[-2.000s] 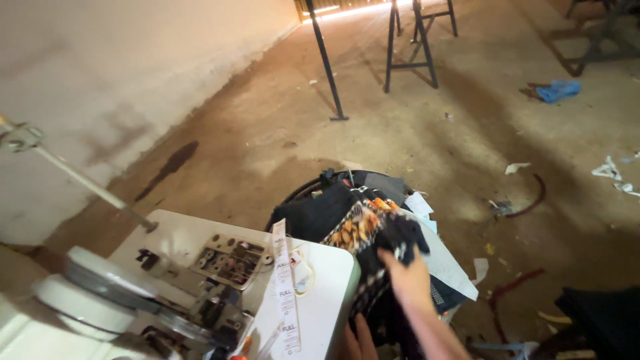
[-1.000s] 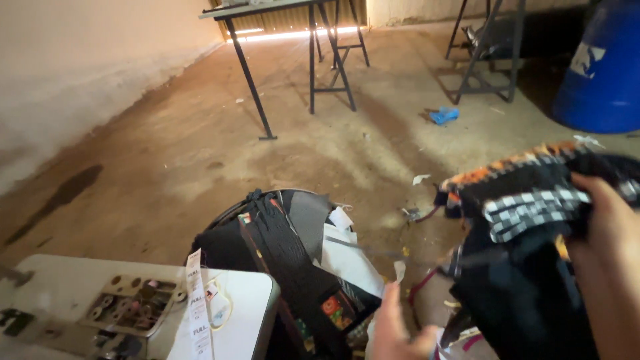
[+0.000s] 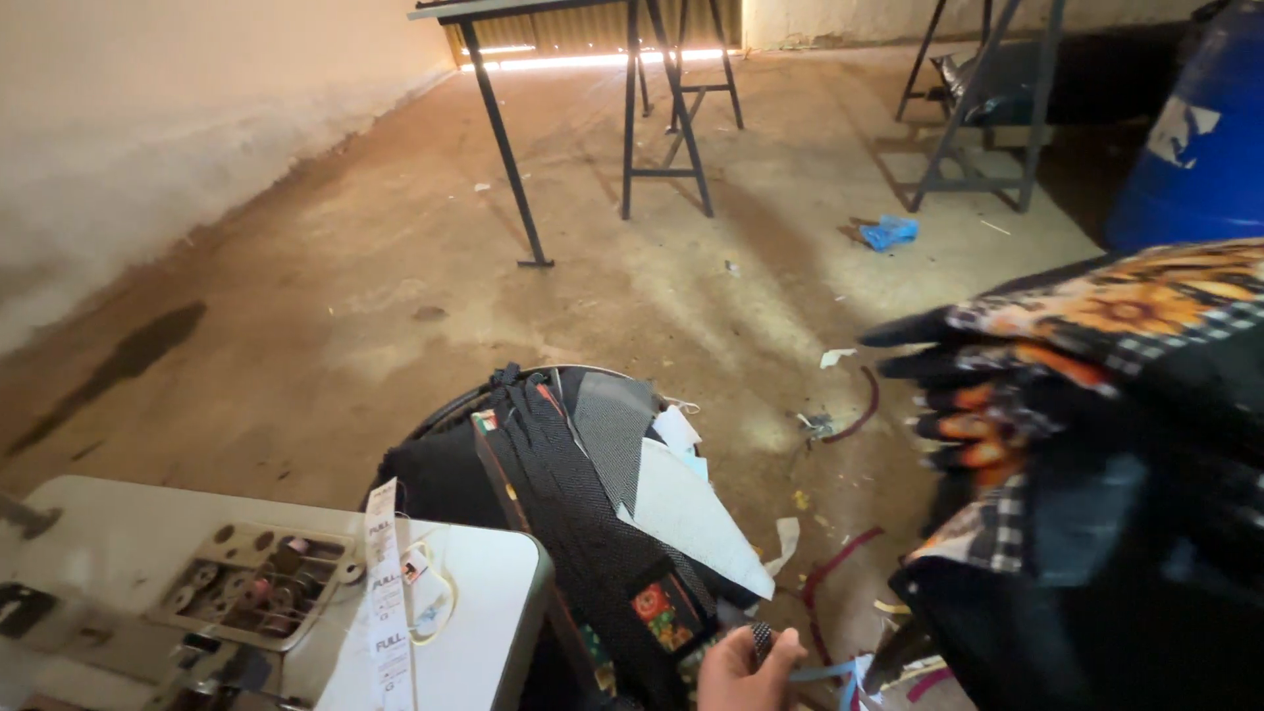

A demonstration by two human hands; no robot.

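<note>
My left hand (image 3: 750,671) is at the bottom edge, its thumb and fingers pinched on a small dark piece of cloth with white dots (image 3: 761,640). Just behind it, a round bin holds black dotted fabric strips (image 3: 553,474), a pale cloth piece (image 3: 681,513) and a patch with a red floral print (image 3: 664,610). At the right is a bundle of black fabric (image 3: 1116,513) with orange floral and black-and-white checked parts, partly blurred. My right hand is not visible; the bundle or the frame edge hides it.
A white sewing machine table (image 3: 484,563) with a bobbin tray (image 3: 257,583) and a printed label strip (image 3: 383,592) is at lower left. Trestle legs (image 3: 504,148), a blue drum (image 3: 1200,148), a blue plastic scrap (image 3: 889,233) and fabric scraps lie or stand beyond.
Two seconds ago a hand was on the floral and checked cloth over the bin; that cloth is now at the right. My left hand has moved right from the bin's front.
</note>
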